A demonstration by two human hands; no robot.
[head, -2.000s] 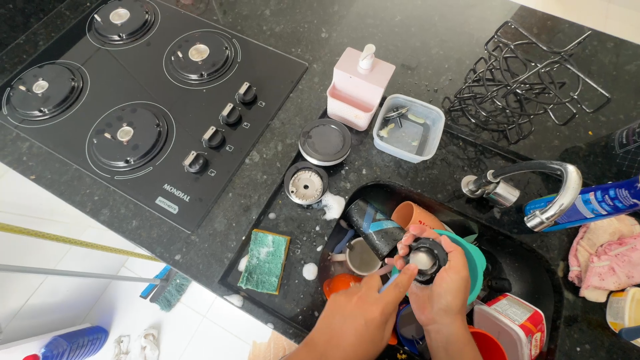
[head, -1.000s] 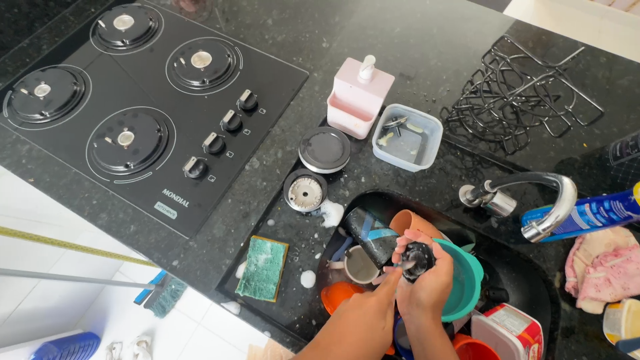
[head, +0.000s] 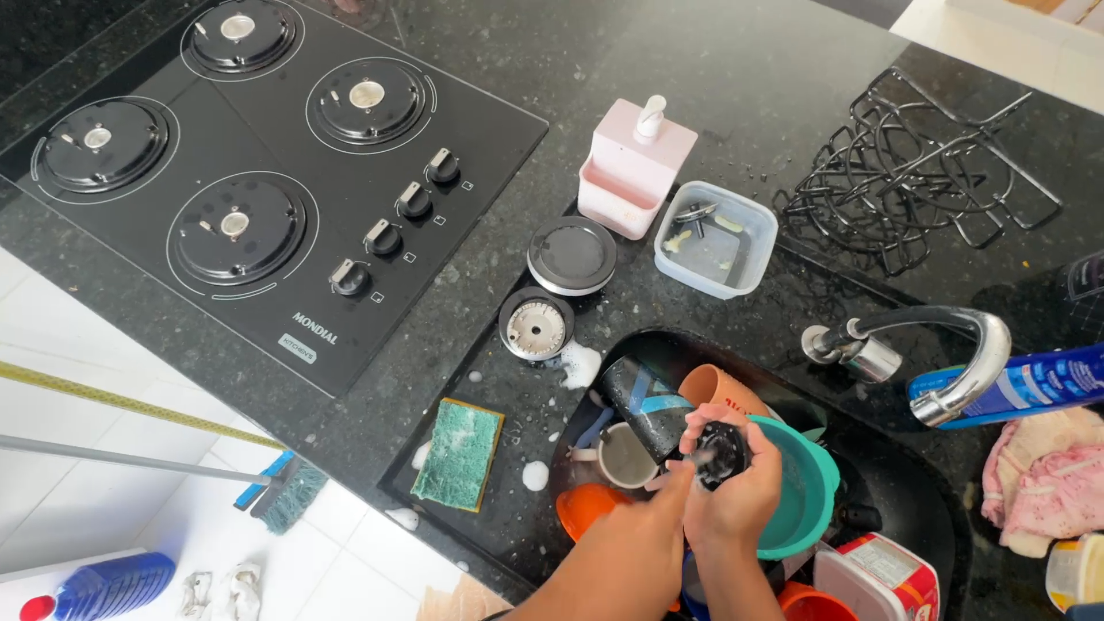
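Note:
Over the crowded sink, my right hand (head: 742,483) holds a black round stove burner part (head: 721,455), its hollow side up with suds inside. My left hand (head: 642,535) reaches across with a finger extended to the burner part's edge. Around them in the sink lie a black cup with blue stripes (head: 647,410), an orange cup (head: 724,390), a light mug (head: 627,455) and a teal bowl (head: 793,492). Left of the sink rests a green and yellow sponge (head: 459,454). Two more burner parts, a capped one (head: 572,255) and an open one (head: 536,325), sit behind it.
A black gas cooktop (head: 285,155) lies at the left. Behind the sink stand a pink soap dispenser (head: 634,168) and a clear plastic container (head: 716,239) with small parts. Black wire pan supports (head: 914,172) are piled at the back right, near the chrome faucet (head: 966,336).
The burner part has been turned in my hand; two seconds ago a pale, rounder face showed, and now its dark hollow side does. My extended finger has shifted slightly at its edge.

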